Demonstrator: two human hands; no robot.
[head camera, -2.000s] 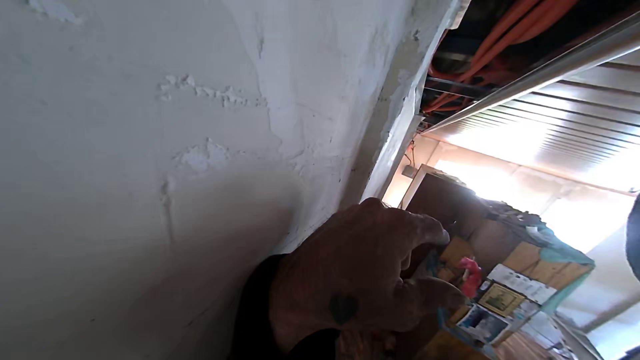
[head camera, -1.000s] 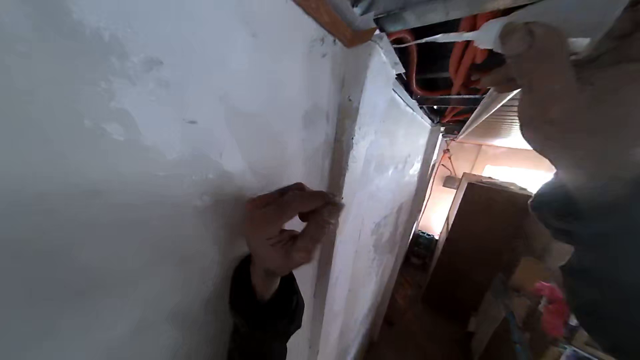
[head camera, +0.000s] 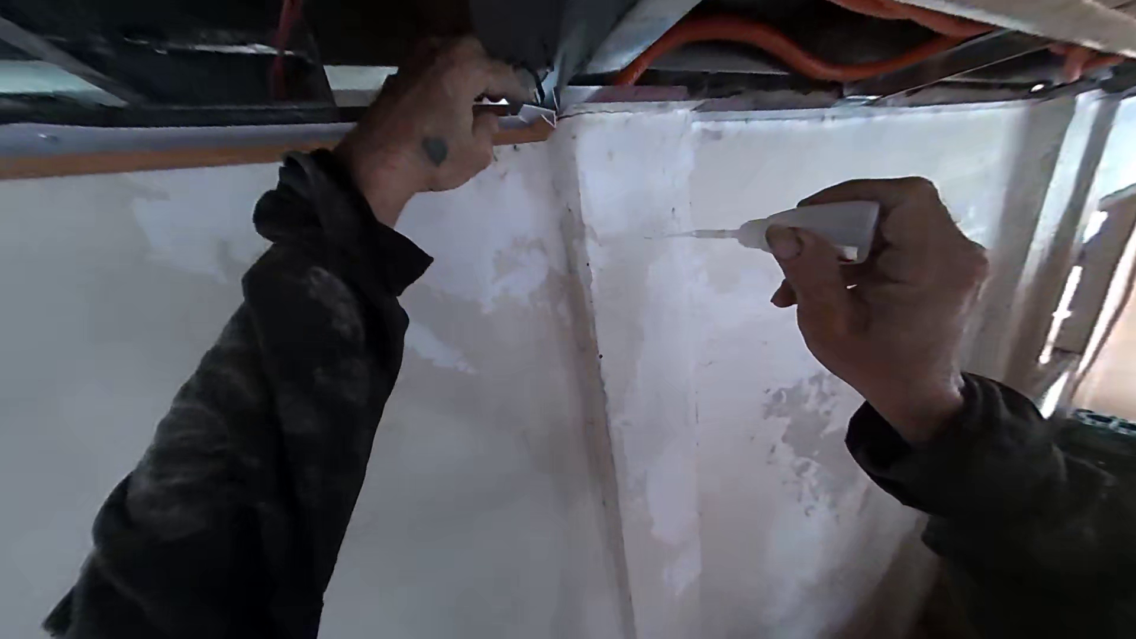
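Observation:
My left hand (head camera: 435, 129) is raised to the ceiling edge, its thumb and fingers closed on a thin metallic-looking strip (head camera: 530, 114) where the wall's corner meets the ceiling frame. My right hand (head camera: 887, 284) holds a small white bottle (head camera: 830, 222) with a thin needle-like nozzle, which points left in front of the wall. The patchy plastered wall (head camera: 497, 399) fills the view behind both hands, with a vertical corner line (head camera: 590, 319) between them. An orange-brown trim strip (head camera: 177, 160) runs along the wall's top and ends near my left fingertips.
Above the wall is an open ceiling with dark metal framing (head camera: 177, 115) and a thick orange corrugated conduit (head camera: 754, 34). A pale ceiling panel edge (head camera: 1056, 27) crosses the upper right. Vertical frame parts (head camera: 1078, 266) stand at the far right beside a bright area.
My left hand has gone from in front of the wall up to the ceiling edge. My right hand, near the ceiling a second ago, is now lower, in front of the wall. The view has shifted greatly.

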